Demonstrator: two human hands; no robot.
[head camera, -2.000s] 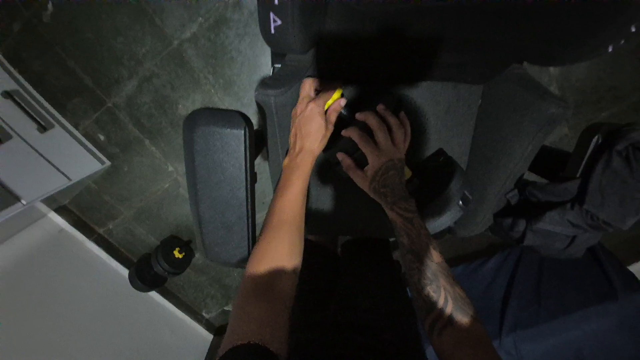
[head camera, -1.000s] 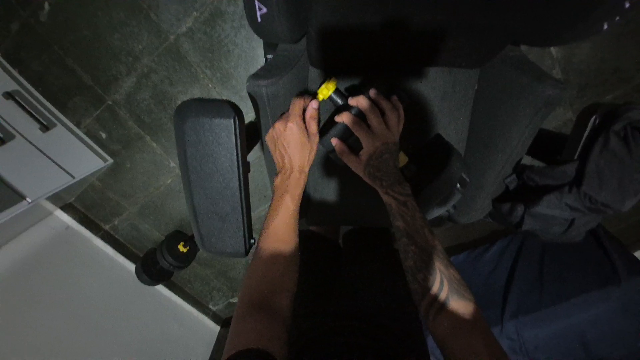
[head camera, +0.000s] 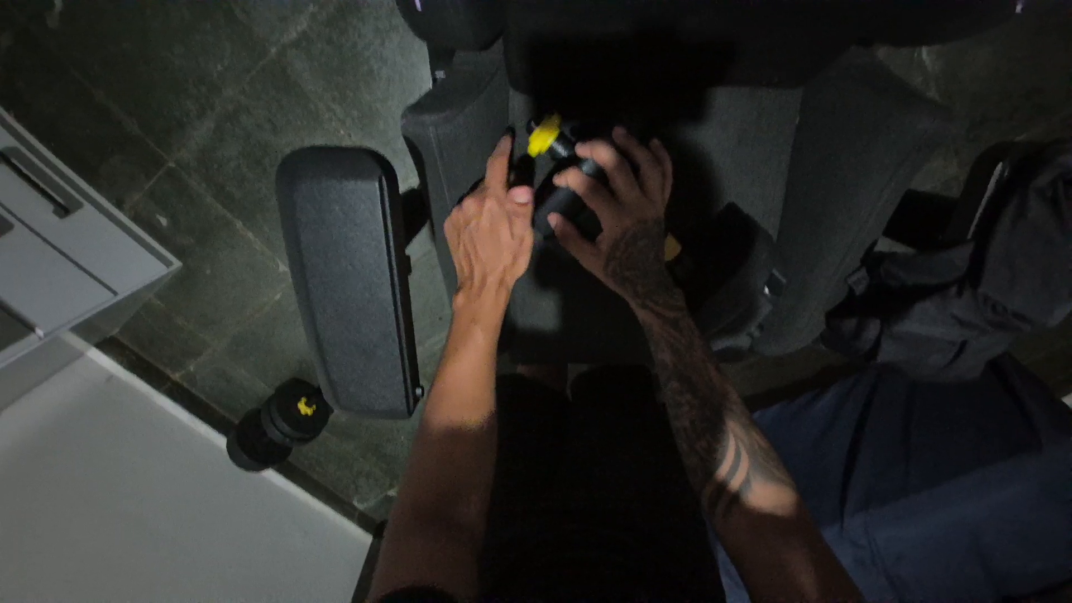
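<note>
A black cylindrical object (head camera: 569, 205) with a yellow part (head camera: 545, 136) at its upper end rests on the dark fabric seat of a chair (head camera: 737, 138). Its exact kind is too dark to tell. Over its right side my right hand (head camera: 624, 201) is curled, fingers spread, touching or gripping it. My left hand (head camera: 496, 226) is just left of it, index finger stretched forward, thumb near the black object; whether a dark item lies under those fingers is hidden in shadow.
The chair's padded armrest (head camera: 347, 276) stands at left. On the tiled floor lies a black dumbbell-like object (head camera: 276, 423) with a yellow mark. A grey drawer cabinet (head camera: 75, 243) is far left. Dark cloth (head camera: 946, 293) and blue fabric (head camera: 913, 469) lie at right.
My left hand has let go of the yellow part and drawn back from it, its index finger now extended. My right hand stays around the black object.
</note>
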